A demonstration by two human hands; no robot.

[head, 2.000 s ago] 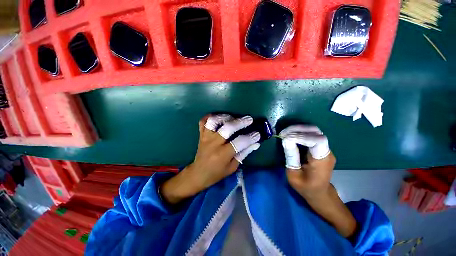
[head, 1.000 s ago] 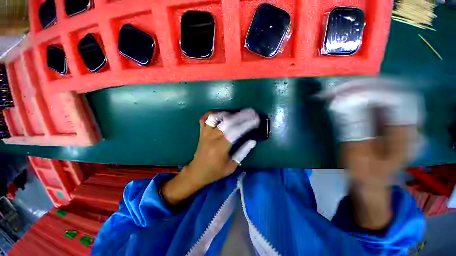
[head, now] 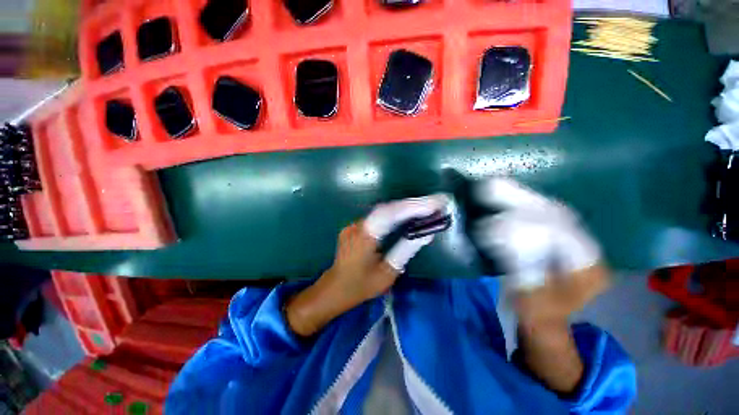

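My left hand (head: 377, 247), with white finger cots, holds a dark, glossy smartwatch body (head: 428, 224) edge-up between its fingers, low over the green mat. My right hand (head: 541, 239) is just to its right and strongly blurred. Its white-covered fingers are bent towards the watch, but I cannot tell whether they hold anything or touch it. The white wipe seen earlier cannot be made out separately. A thin pale yellow stick (head: 541, 121) lies across the front right edge of the red foam tray (head: 356, 131).
The tray holds black watches in square pockets, some with shiny film. A paler foam tray (head: 150, 207) is at left, beside dark clusters (head: 12, 182). Yellow sticks (head: 620, 38) and a loose stick (head: 650, 85) lie at upper right; crumpled white wipes (head: 727, 105) at far right.
My right hand moved away rightwards, then came back towards the watch. The thin stick it held now appears on the tray edge. My left hand has tilted the watch. The view has shifted.
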